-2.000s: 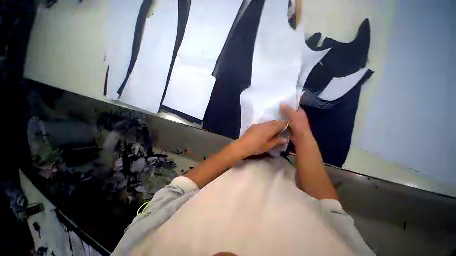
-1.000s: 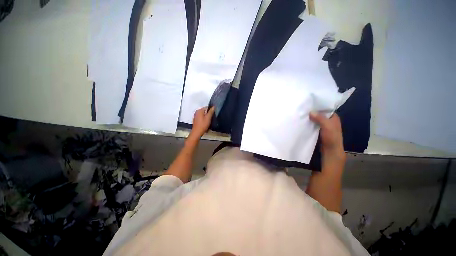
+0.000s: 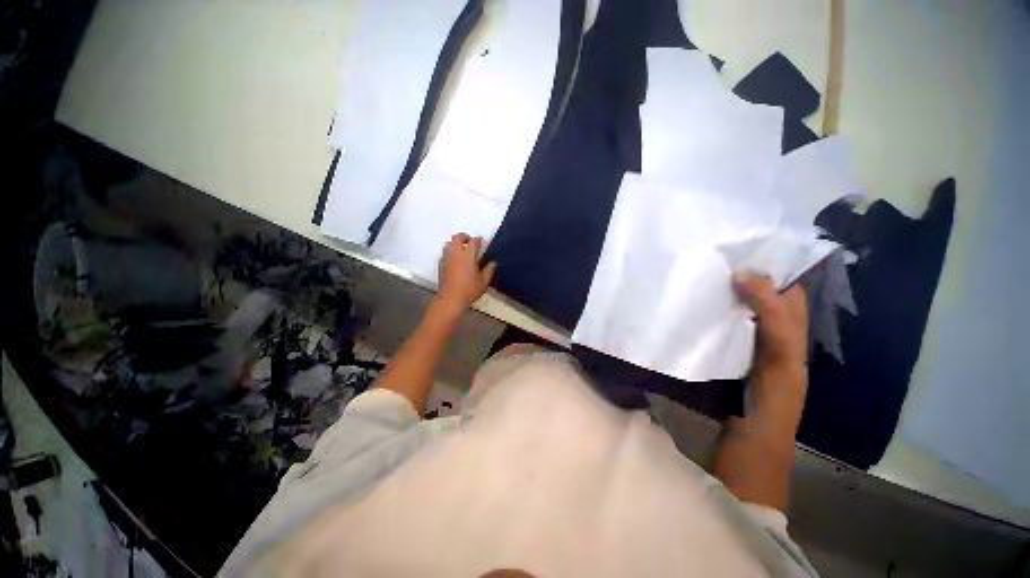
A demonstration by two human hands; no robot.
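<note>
My right hand [image 3: 776, 322] grips the right side of a white paper sheet [image 3: 666, 277], whose edge is creased there. Dark fabric shows under its lower edge, overhanging the table edge. Another white piece [image 3: 712, 113] shows just above it. My left hand [image 3: 463, 271] is at the lower corner of a white-topped panel [image 3: 486, 136], by the table edge; whether it pinches anything cannot be told. A bare dark panel [image 3: 576, 181] lies between my hands. A dark piece [image 3: 887, 327] lies right of my right hand, with a greyish frayed-looking piece [image 3: 834, 305] beside it.
Another white-topped panel [image 3: 378, 124] lies at the left on the pale table [image 3: 181, 102]. A thin tan stick [image 3: 834, 68] and a small dark piece [image 3: 779, 85] lie farther back. Below the table at left are scattered scraps [image 3: 299, 373] and a round tub [image 3: 68, 271].
The view has turned, shifting the table's things rightward. The dark panel right of my left hand now shows bare. My left hand no longer holds the folded-back dark piece; my right hand still grips white paper.
</note>
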